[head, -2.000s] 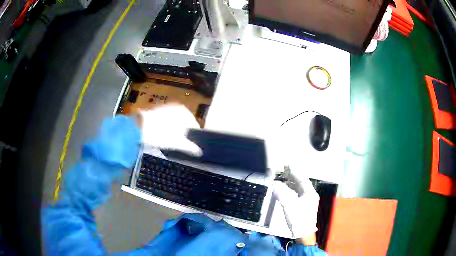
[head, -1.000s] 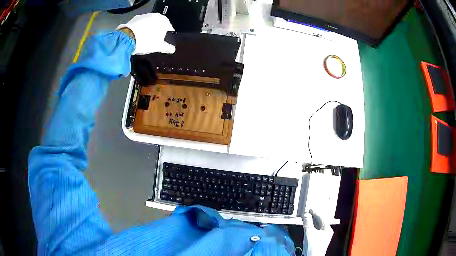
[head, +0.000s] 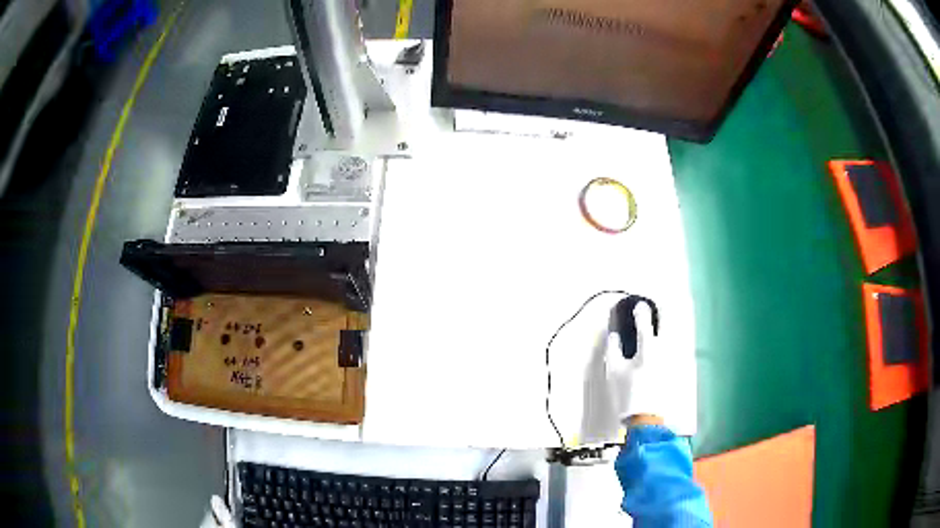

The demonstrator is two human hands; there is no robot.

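My right hand, in a white glove, rests over the black computer mouse, with fingers around it on the white table. The mouse's thin cord loops to the left. My left hand, also gloved, shows only as a small part at the bottom edge beside the keyboard; its fingers are not clear. The brown fixture at the left of the table holds no tablet and shows handwritten marks. Its dark lid stands along the far edge.
A monitor stands at the far edge. Left of it are the machine column, a black plate and a perforated metal plate. A tape roll lies on the table. Orange trays lie on the green bench.
A dark slab was in my left hand two seconds ago and is out of view. My left hand has left the lid for the bottom edge. My right hand has moved up onto the mouse.
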